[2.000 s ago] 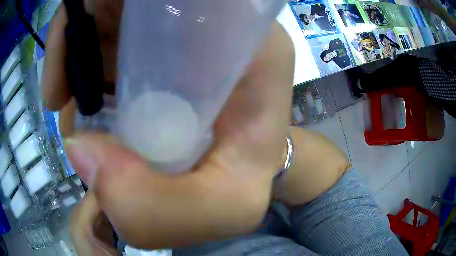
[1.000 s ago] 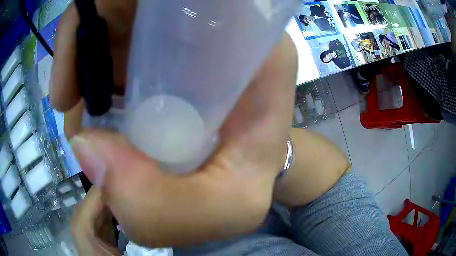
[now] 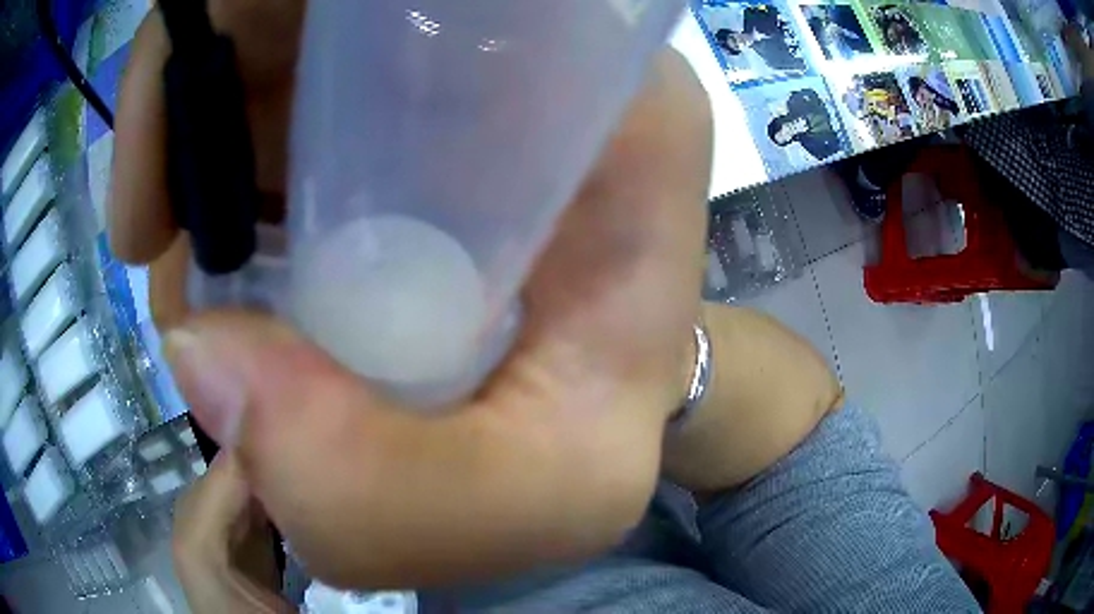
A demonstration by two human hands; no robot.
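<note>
My right hand (image 3: 444, 480) is large and close to the camera. It is shut around a translucent syringe barrel (image 3: 456, 132) with a pale round shape (image 3: 390, 306) seen through its lower end. A black stub (image 3: 214, 156) lies beside the barrel at my fingers, with a thin black cable at the upper left. The syringe's needle is not visible. My left hand (image 3: 222, 540) is low at the left, partly hidden behind my right hand. A blurred white object (image 3: 360, 597) shows near it at the bottom edge; whether the hand holds it cannot be told.
Clear blister trays (image 3: 90, 420) with columns of white blocks are at the left. A picture-printed table cover (image 3: 840, 90) and white sheet (image 3: 734, 162) are upper right. A red stool (image 3: 948, 282) stands by a person's dark checked clothing (image 3: 1038, 168); another red stool (image 3: 996, 540) is lower right.
My right hand and the syringe have shifted slightly left and up in the picture since a second ago. The grip looks the same. My left hand shows little change.
</note>
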